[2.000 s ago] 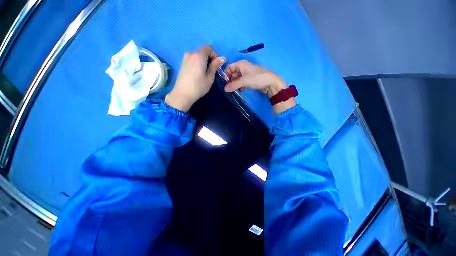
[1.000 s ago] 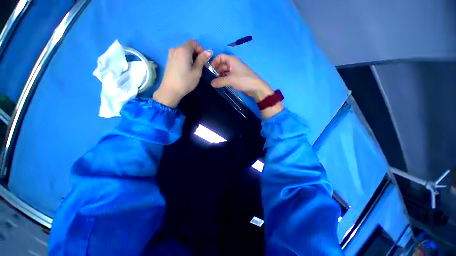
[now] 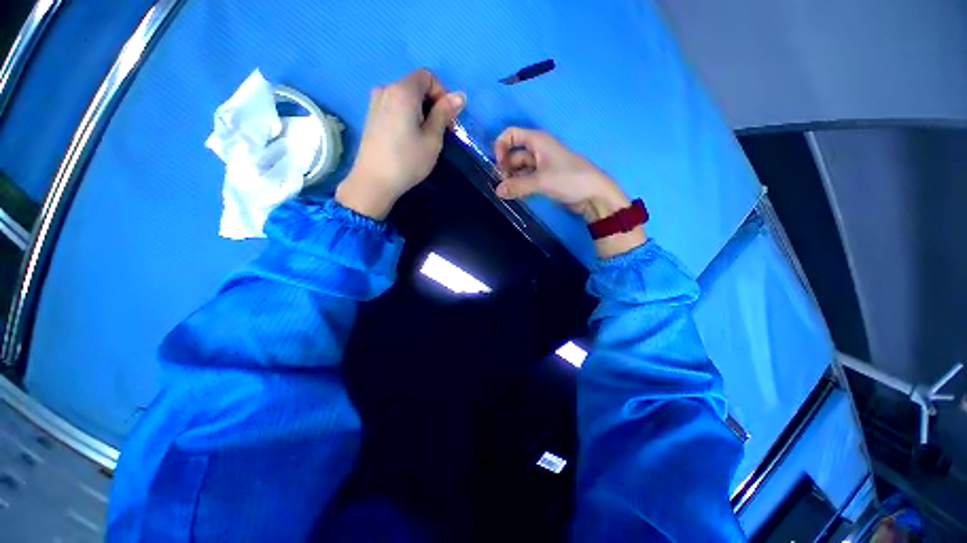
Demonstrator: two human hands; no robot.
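Observation:
A glossy black display panel (image 3: 467, 371) lies on the blue work surface and reflects ceiling lights. My left hand (image 3: 401, 133) pinches a thin clear edge strip (image 3: 474, 145) between thumb and fingers at the panel's far corner. My right hand (image 3: 551, 172) is further down the same edge, with thumb and fingertips closed on the strip. The strip is very thin, so its exact extent cannot be told.
A crumpled white cloth (image 3: 251, 159) lies partly over a round container (image 3: 328, 136) left of my left hand. A small dark blade or marker (image 3: 530, 72) lies beyond the panel. A silver rail (image 3: 80, 159) runs at the left.
My right hand has moved away from my left hand along the panel edge, leaving more of the shiny strip visible between them. The view has shifted slightly.

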